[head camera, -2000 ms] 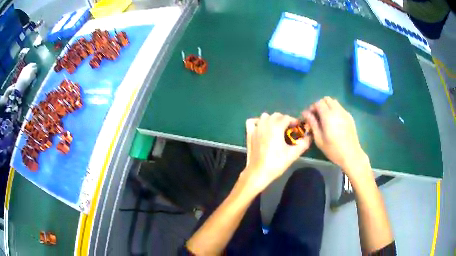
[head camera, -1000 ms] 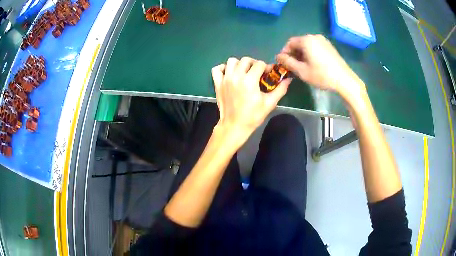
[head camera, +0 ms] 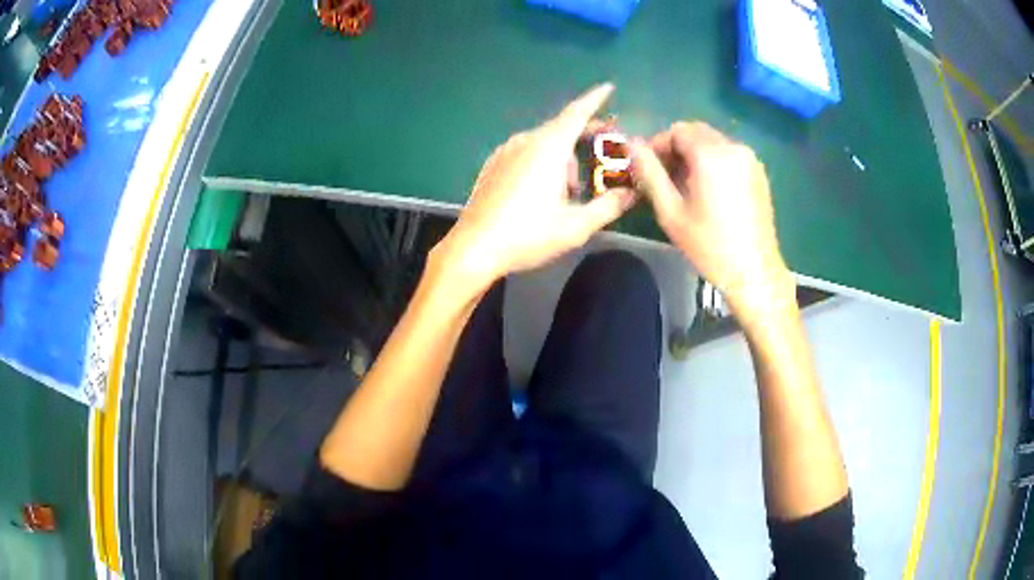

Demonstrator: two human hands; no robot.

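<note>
An orange-brown coil (head camera: pixel 612 162) with a pale frame showing on its face is held between my two hands, just above the green bench near its front edge. My left hand (head camera: pixel 539 202) grips the coil's left side, thumb below it and index finger stretched out above. My right hand (head camera: pixel 705 195) has its fingertips against the coil's right side. Whether the right fingertips pinch a small piece is hidden.
Another coil lies on the green bench (head camera: pixel 454 102) at the upper left, cut by the frame. A blue bin (head camera: pixel 790 57) is at the upper right. Coil clusters (head camera: pixel 43 153) lie on a blue sheet (head camera: pixel 119 113) at left. A single coil (head camera: pixel 40 518) is at lower left.
The view has shifted down and right. The coil has turned, so its pale-framed face shows. My left index finger has stretched out, and my right fingers have come down onto the coil's side.
</note>
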